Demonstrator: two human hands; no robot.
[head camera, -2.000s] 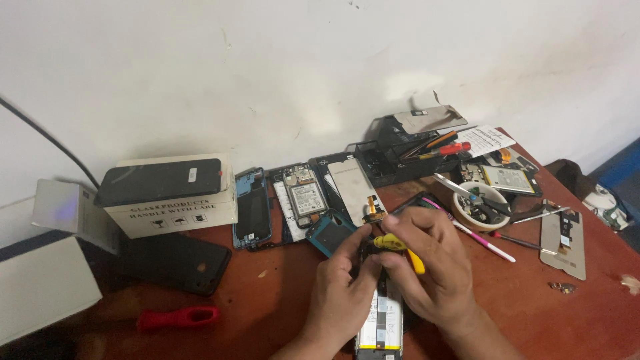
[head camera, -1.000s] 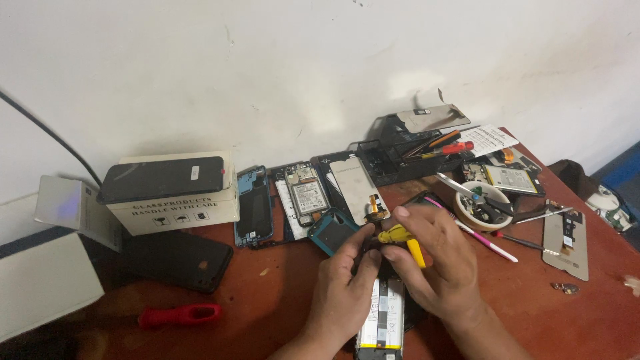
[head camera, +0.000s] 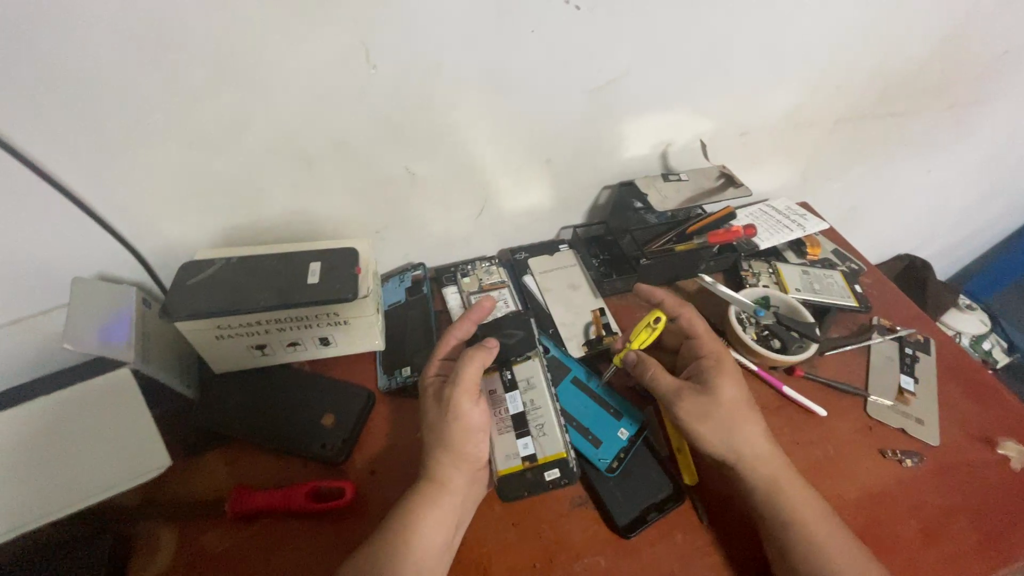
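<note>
An opened smartphone (head camera: 530, 424) shows its battery, with a dark flex cable running over it and a black cover at its upper part. My left hand (head camera: 460, 392) is at the phone's left side, thumb against the black cover and index finger raised. My right hand (head camera: 692, 376), to the right of the phone, pinches a small yellow-handled screwdriver (head camera: 642, 332), its tip pointing down and left. A blue phone back panel (head camera: 596, 408) lies between the phone and my right hand, partly over a black phone (head camera: 636, 492).
A white box (head camera: 280, 344) bearing a black phone panel stands left. A red-handled tool (head camera: 292, 498) lies at front left. Behind are disassembled phones and a black tool holder (head camera: 680, 264). A round bowl of small parts (head camera: 772, 328), tweezers and a pink-and-white brush (head camera: 780, 386) lie right.
My hands have moved apart, the right one now away from the phone with the yellow screwdriver. The phone's upper part and the blue panel show more fully.
</note>
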